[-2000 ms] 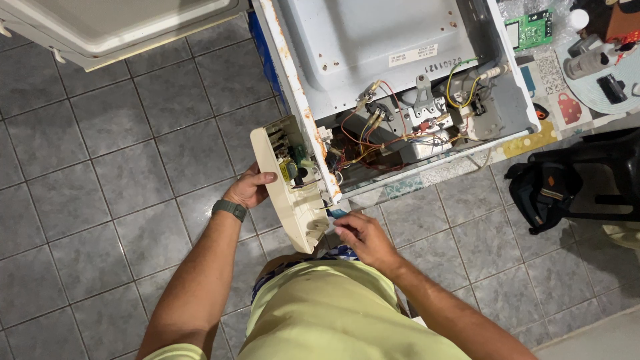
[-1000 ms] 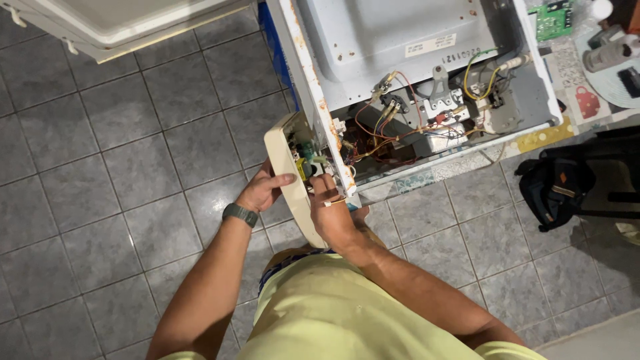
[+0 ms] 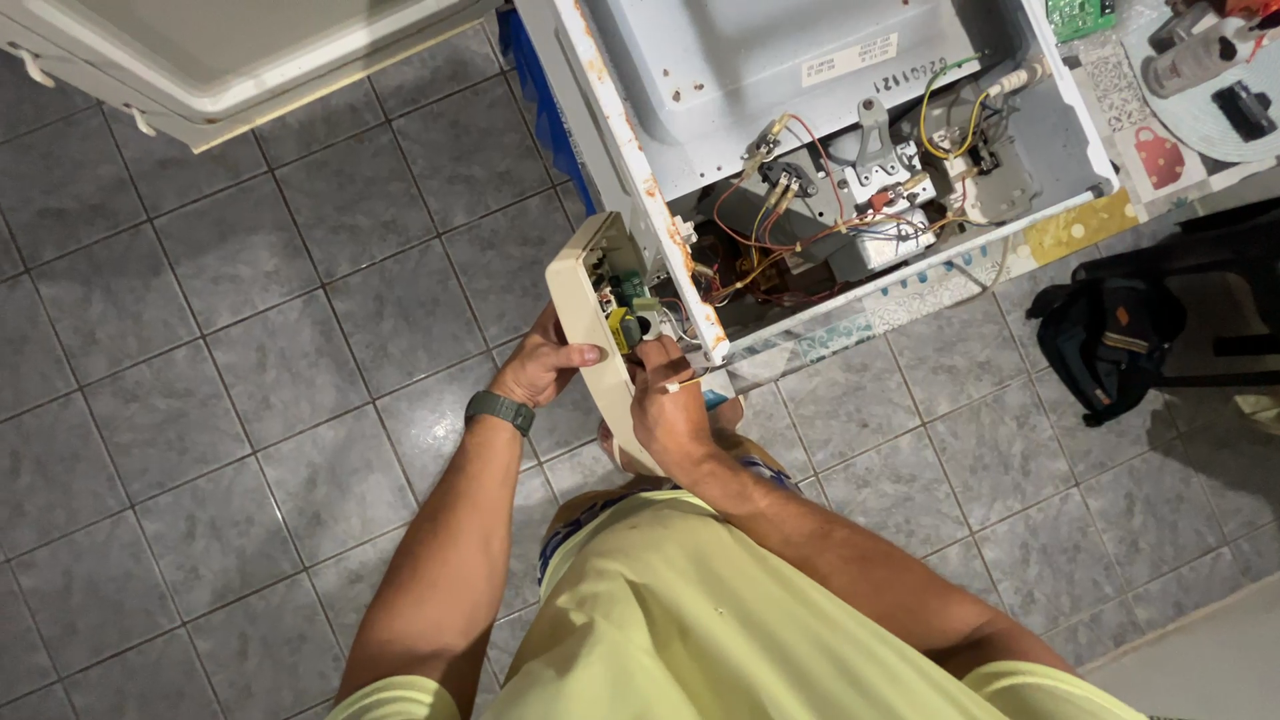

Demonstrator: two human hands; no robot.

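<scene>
A cream plastic control panel (image 3: 592, 345) stands on edge at the rusty front rim of an opened appliance cabinet (image 3: 625, 130). My left hand (image 3: 545, 368) grips the panel's outer side, thumb on its edge. My right hand (image 3: 668, 395) reaches inside the panel beside a yellow-wrapped component (image 3: 624, 330); its fingertips are partly hidden, so what they touch is unclear. A small white connector (image 3: 672, 387) on a wire lies over that hand. Thin wires run from the panel into the cabinet, where a wiring harness (image 3: 790, 247) crosses metal parts.
The cabinet rests on a surface with a patterned cover (image 3: 1085, 225). A green circuit board (image 3: 1080, 15) and a clear bottle (image 3: 1185, 70) lie at the upper right. A dark bag (image 3: 1110, 330) is at right, a white appliance door or lid (image 3: 230, 60) at upper left.
My right hand has moved from the panel's lower end, two seconds ago, up into its inner side, where it stays. My left hand keeps its hold on the panel. The view has shifted slightly.
</scene>
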